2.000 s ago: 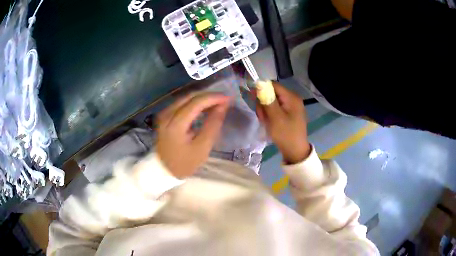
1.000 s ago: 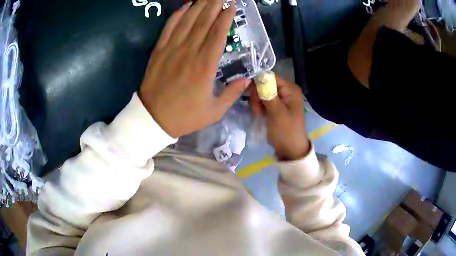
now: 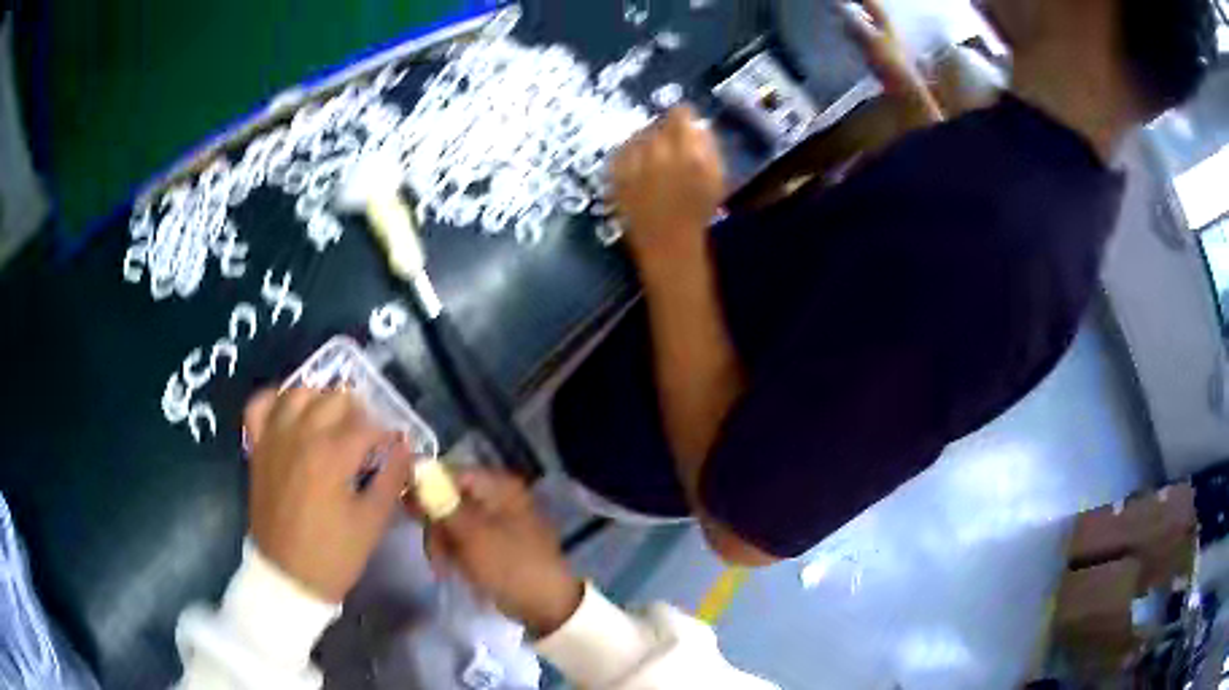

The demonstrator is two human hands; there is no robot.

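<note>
The white square housing [image 3: 382, 391] lies on the dark green mat, largely hidden by my left hand [image 3: 317, 492]. My left hand's fingers are bent over it and hold it. My right hand [image 3: 501, 542] is at its near right corner, fingers curled, with a pale yellow wrap [image 3: 434, 488] on or at the thumb. Blur hides what the right fingers pinch and the housing's inside. A hammer with a black handle [image 3: 475, 391] and yellow-green neck lies just right of the housing, its pale head pointing away.
A large heap of white C-clips [image 3: 492, 121] lies beyond the hammer, with a few loose clips [image 3: 236, 324] left of it. A green board [image 3: 243, 68] with blue edging is at the back. A person in a dark top [image 3: 890, 310] is close on the right. Bagged cords [image 3: 34, 607] lie lower left.
The view has swung up and to the right, bringing the clip heap, hammer head and neighbouring person into sight. My left hand's fingers, flat over the housing before, are now bent; my right hand stays at its corner.
</note>
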